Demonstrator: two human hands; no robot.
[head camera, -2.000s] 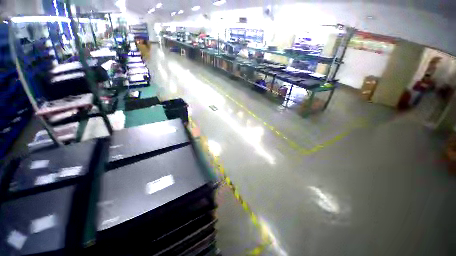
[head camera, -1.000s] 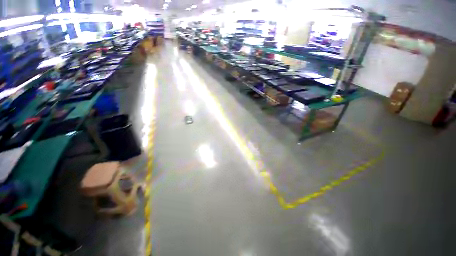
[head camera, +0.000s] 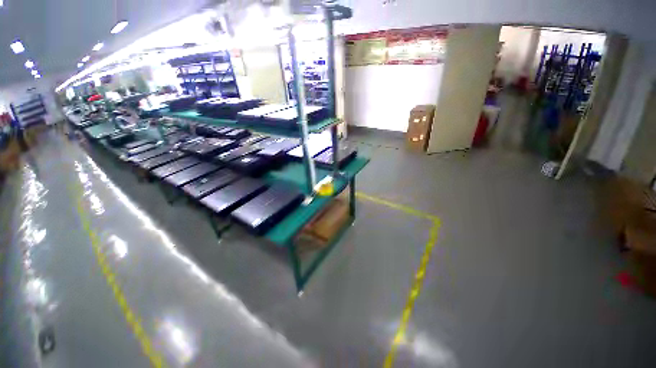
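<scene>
Neither of my hands is in the picture. Nearest in front of me is a long green-topped bench (head camera: 289, 228). Dark and grey flat laptops (head camera: 267, 207) lie in a row along its near edge and run back to the left. More flat laptops (head camera: 282, 113) lie on the raised shelf above it. A small yellow object (head camera: 326, 188) is at the bench's end. A brown carton (head camera: 325, 223) sits under the bench end.
Yellow tape (head camera: 419, 277) marks the grey floor at right, and another line (head camera: 108, 269) runs along the aisle. A tall brown carton (head camera: 420, 128) stands by a beige door panel (head camera: 460, 93). An open doorway shows blue racks (head camera: 568, 75). Blurred brown cartons (head camera: 640, 230) are at far right.
The view has swung right and moved closer to the bench. The stacked laptops, left benches and beige stool from the earlier frames are out of view. The doorway has come into clearer view.
</scene>
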